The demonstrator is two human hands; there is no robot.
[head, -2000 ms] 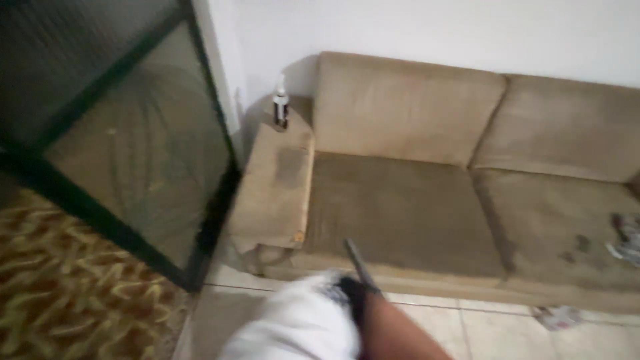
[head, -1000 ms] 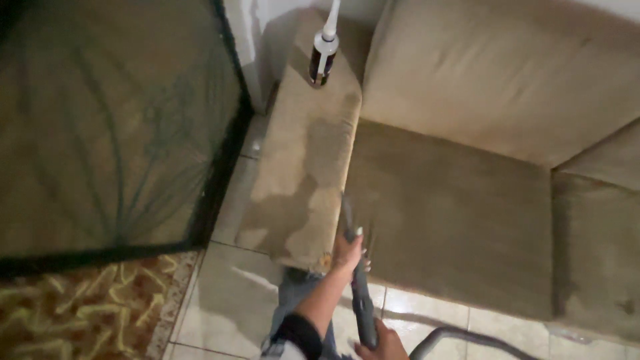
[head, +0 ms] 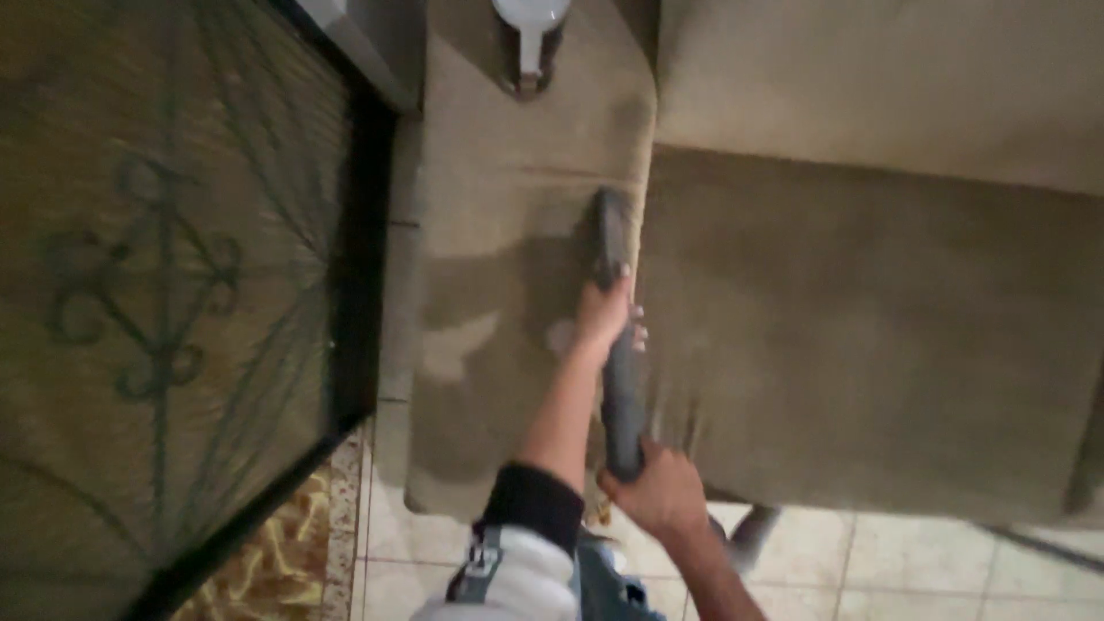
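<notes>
A dark vacuum cleaner wand [head: 623, 397] points up along the inner edge of the sofa's armrest [head: 483, 259], its narrow tip over the fabric. My left hand [head: 606, 315] is wrapped around the upper part of the wand, just below the tip. Lower down, my right hand [head: 664, 487] grips the wand's rear end. A bottle with a white nozzle [head: 528, 39] stands at the far end of the armrest. Dark, damp-looking patches mark the armrest fabric. To the right lies the brown seat cushion [head: 862, 328]. Blur hides the exact contact of the tip.
On the left, a dark-framed glass door with scroll ironwork [head: 164, 267] stands close to the armrest. A patterned rug [head: 267, 552] lies at the bottom left. A dark hose [head: 1035, 548] runs over the floor tiles [head: 906, 552]. The sofa backrest [head: 880, 78] rises at the top right.
The view has moved nearer to the armrest. Both hands and the wand have gone from beside the armrest's front end to farther up its inner edge.
</notes>
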